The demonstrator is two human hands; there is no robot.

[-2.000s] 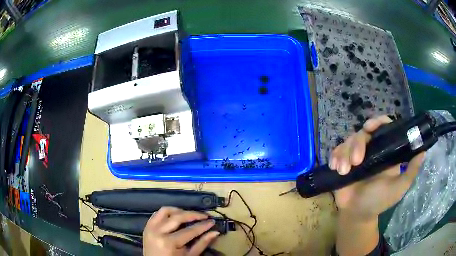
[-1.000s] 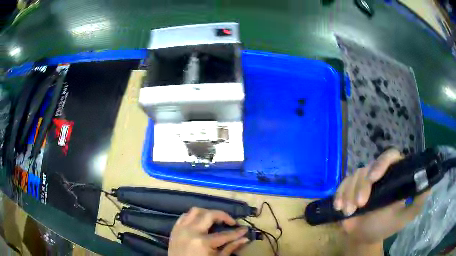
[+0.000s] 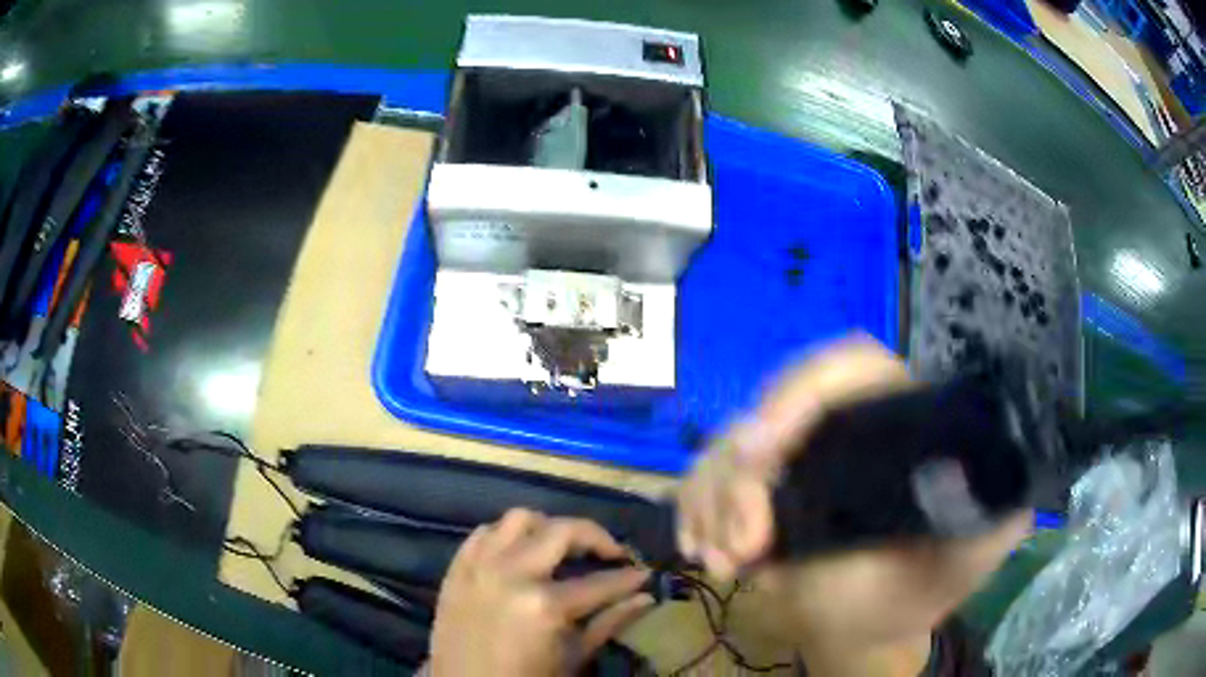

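Three black padded headbands lie in a row on the tan cardboard sheet (image 3: 318,357); the top one (image 3: 463,487) is bare along most of its length. My left hand (image 3: 529,595) has its fingers on the right end of the middle headband (image 3: 384,542). My right hand (image 3: 794,516), blurred, holds the black electric screwdriver (image 3: 886,470) near the right ends of the headbands. The screwdriver's bit is hidden. Thin dark wires (image 3: 721,615) lie by the right ends.
The white screw feeder (image 3: 569,225) stands in the blue tray (image 3: 807,199). A grey parts tray (image 3: 992,251) with dark bits and a clear plastic bag (image 3: 1091,569) are at right. A black printed sheet (image 3: 199,278) with more bands lies at left. Small black pieces are on the green conveyor.
My right hand and the screwdriver have moved left, towards the headbands' right ends. My left hand stays on the middle headband. The camera view has shifted.
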